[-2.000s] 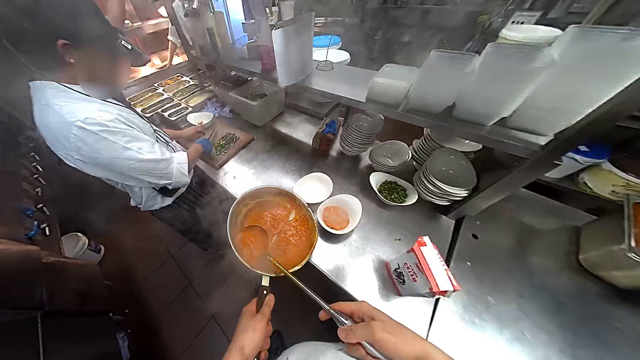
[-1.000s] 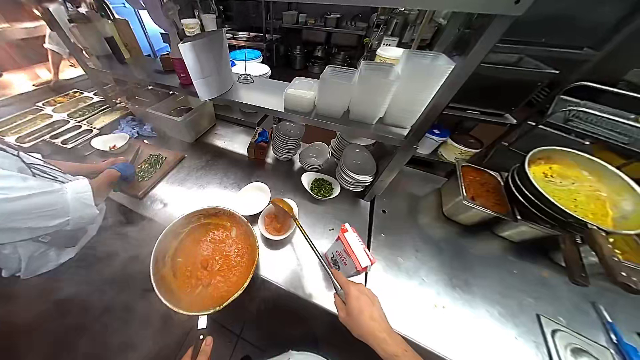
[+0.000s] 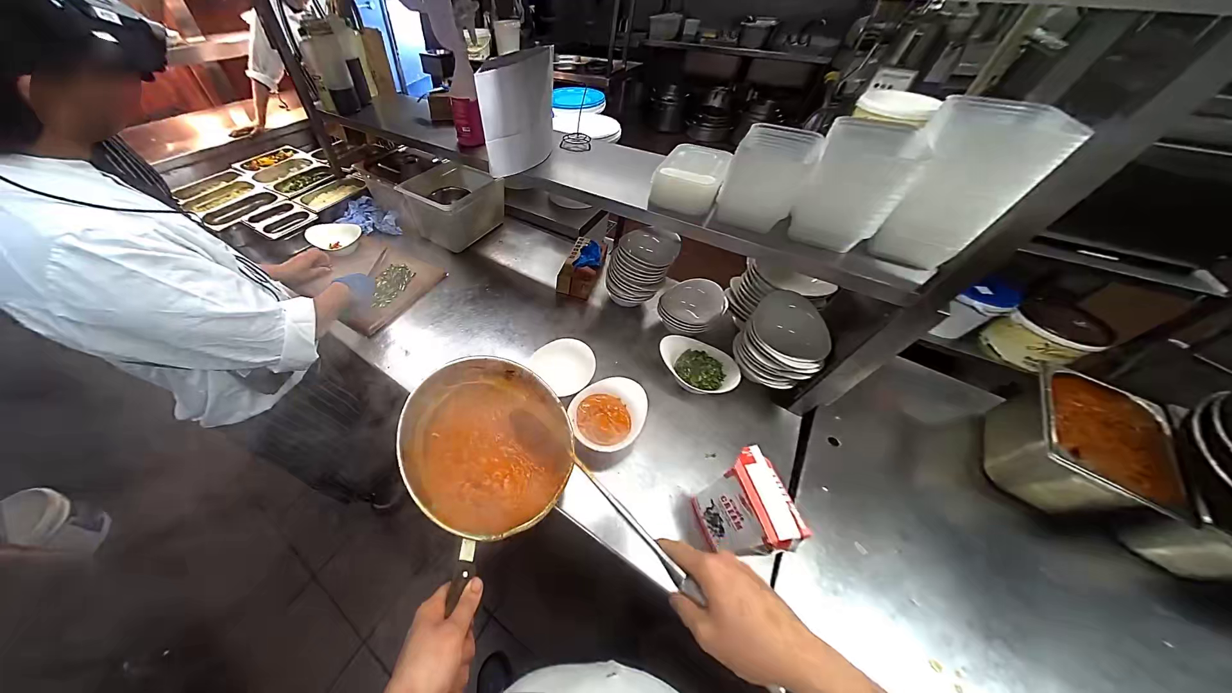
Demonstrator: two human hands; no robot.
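My left hand (image 3: pixel 438 635) grips the handle of a steaming pan (image 3: pixel 481 448) of orange sauce, held over the counter's front edge. Closed around a metal ladle (image 3: pixel 630 520) is my right hand (image 3: pixel 736 606); the ladle's bowl dips into the sauce at the pan's right side. Just right of the pan, a white bowl (image 3: pixel 608 414) holds orange sauce with pieces in it. Behind it a second white bowl (image 3: pixel 562 367) shows no food. An oval bowl of chopped green herbs (image 3: pixel 700 370) stands farther right. Near my right hand is a red and white cream carton (image 3: pixel 751 505).
At the left a co-worker (image 3: pixel 144 279) stands by a cutting board (image 3: pixel 390 289) with chopped greens. Stacked grey plates (image 3: pixel 784 337) sit under a shelf bearing clear plastic containers (image 3: pixel 857 183). A deep metal container of orange sauce (image 3: pixel 1112 438) is at the right, beside stacked pans.
The ladle has moved from above the sauce bowl back into the pan. That bowl holds more sauce than two seconds ago. The view has swung right, then partly back left.
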